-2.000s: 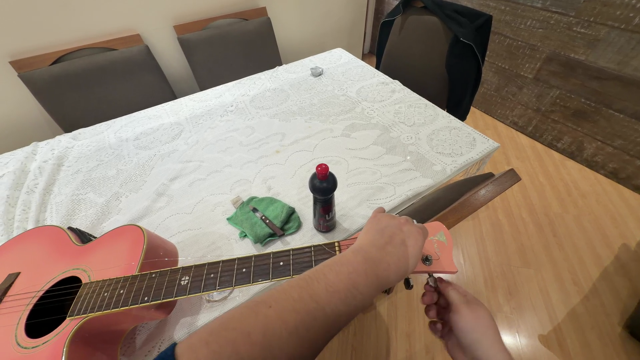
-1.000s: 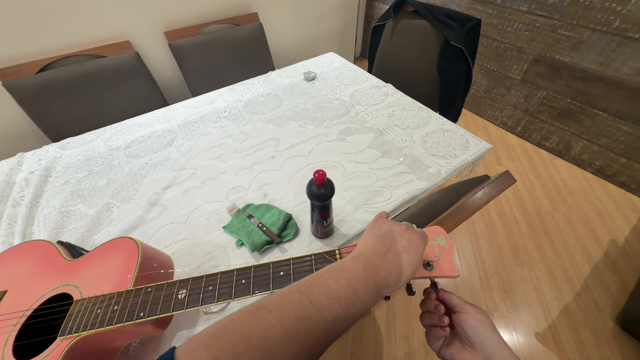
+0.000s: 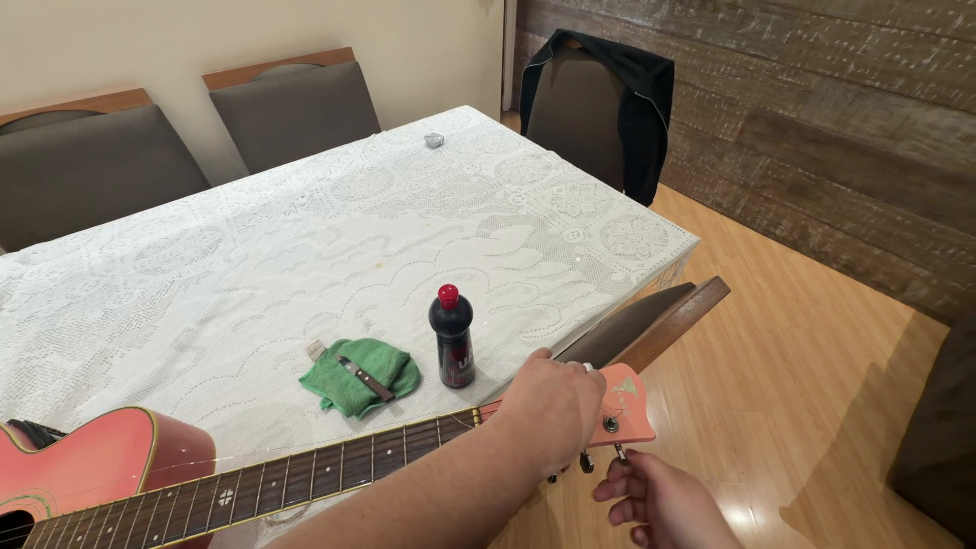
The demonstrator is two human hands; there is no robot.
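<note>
A pink acoustic guitar [image 3: 114, 450] extends from the lower left, its fretted neck [image 3: 305, 480] running to a pink headstock [image 3: 629, 404]. My left hand [image 3: 553, 404] lies over the headstock near the nut, a ring on one finger; what its fingers grip is hidden. Below the headstock, my right hand [image 3: 648, 488] has thumb and fingertips on a metal tuning peg [image 3: 621, 453]. A thin loose string arcs above the fretboard. Beyond the neck, a green cloth [image 3: 358, 396] carries a small wooden-handled knife [image 3: 366, 379], beside a dark bottle with a red cap [image 3: 456, 347].
A table with a white lace cloth [image 3: 305, 267] fills the middle, a small clear object [image 3: 434, 140] at its far end. Padded chairs [image 3: 297, 114] line the wall; another [image 3: 579, 107] holds a dark jacket [image 3: 652, 114]. A nearer chair's wooden top rail [image 3: 675, 320] lies just beyond the headstock.
My right hand's fingers have shifted around the tuning peg. My left hand stays over the headstock.
</note>
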